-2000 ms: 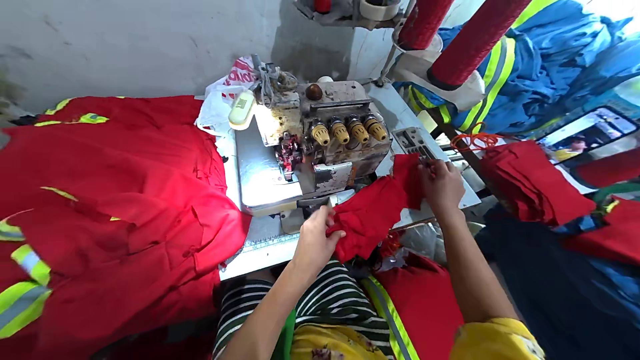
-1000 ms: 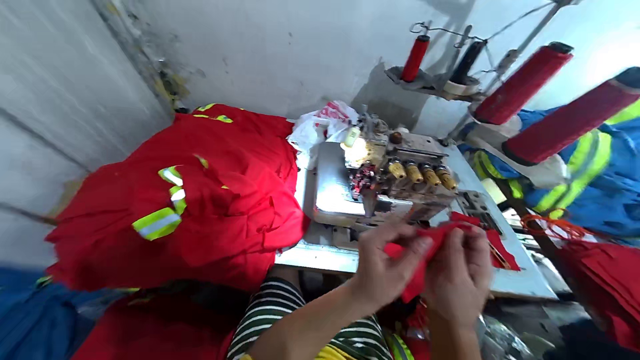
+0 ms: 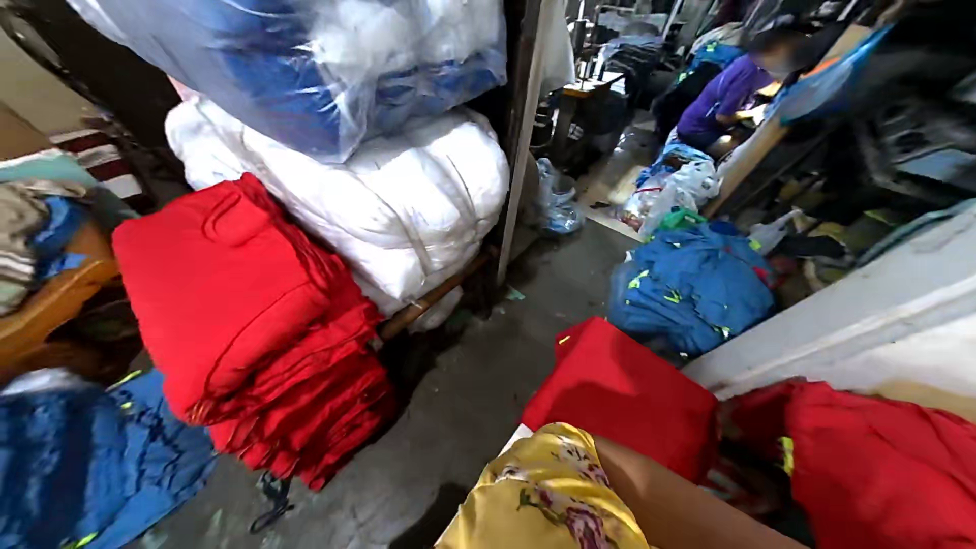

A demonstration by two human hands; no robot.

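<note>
Neither of my hands shows in the head view. A yellow floral sleeve (image 3: 545, 496) and a bare forearm (image 3: 679, 503) of mine cross the bottom, and the hand at its end is out of frame. Just behind the forearm lies folded red fabric (image 3: 621, 393). More red fabric (image 3: 884, 457) is heaped at the lower right beside a pale wall edge (image 3: 846, 305). A tall stack of folded red garments (image 3: 229, 305) stands on the left.
White wrapped bales (image 3: 381, 191) sit under a blue bundle in clear plastic (image 3: 305, 69), beside a post (image 3: 522, 145). Blue garments (image 3: 690, 286) are piled on the floor (image 3: 450, 412), others (image 3: 91, 457) lie at lower left. A person in purple (image 3: 720, 103) sits at the back right.
The view has swung far away from the sewing machine. Both hands, which were handling red fabric at the machine, have gone out of view.
</note>
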